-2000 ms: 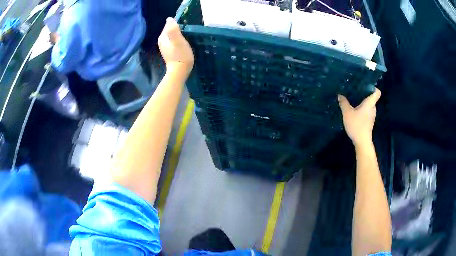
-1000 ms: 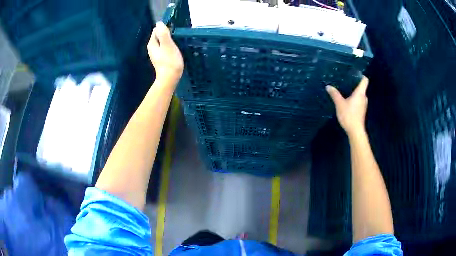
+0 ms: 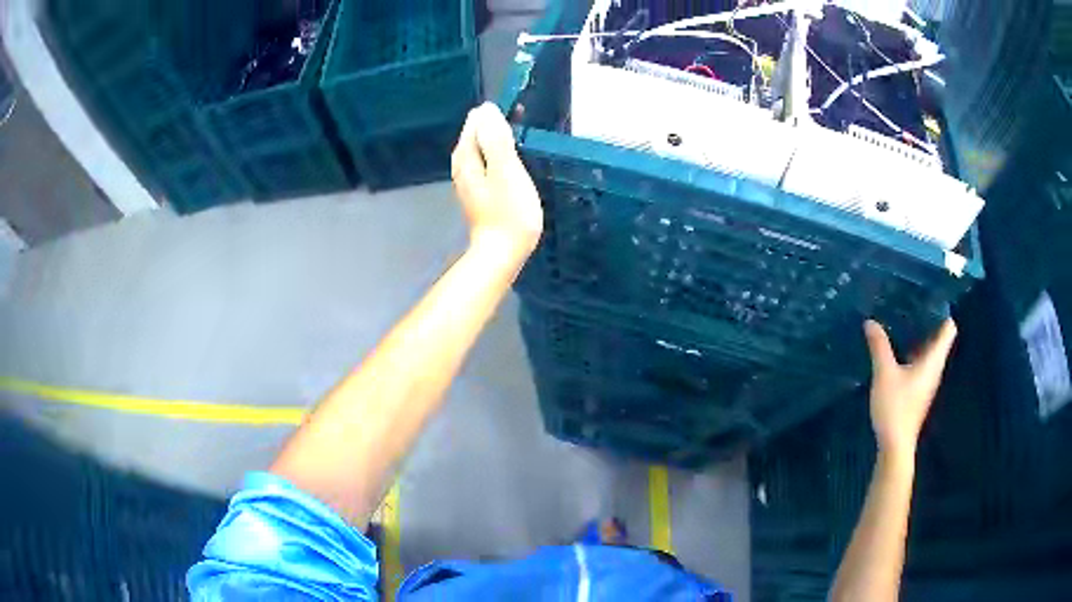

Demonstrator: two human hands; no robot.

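Observation:
A stack of dark teal crates (image 3: pixel 705 253) stands in front of me, slightly turned. The top crate holds part-built appliance units with white housing end panels (image 3: pixel 682 118), black insides and loose white and red wires. My left hand (image 3: pixel 500 188) grips the top crate's near left corner at the rim. My right hand (image 3: pixel 905 370) grips its right side below the rim, thumb on the front face and fingers at the corner. The lower crates sit under the top one. The fingertips of both hands are partly hidden.
More teal crates (image 3: pixel 400 100) stand at the upper left, one with dark contents. Dark crates stand close along the right edge, one with a white label (image 3: pixel 1044 353). A dark crate-like shape (image 3: pixel 106 517) is at lower left. Yellow lines (image 3: pixel 176 409) mark the grey floor.
The view has turned and the surroundings have shifted; other crates and open floor now show on the left. Both hands keep hold of the stack, which appears lower and further right, with more of the units visible.

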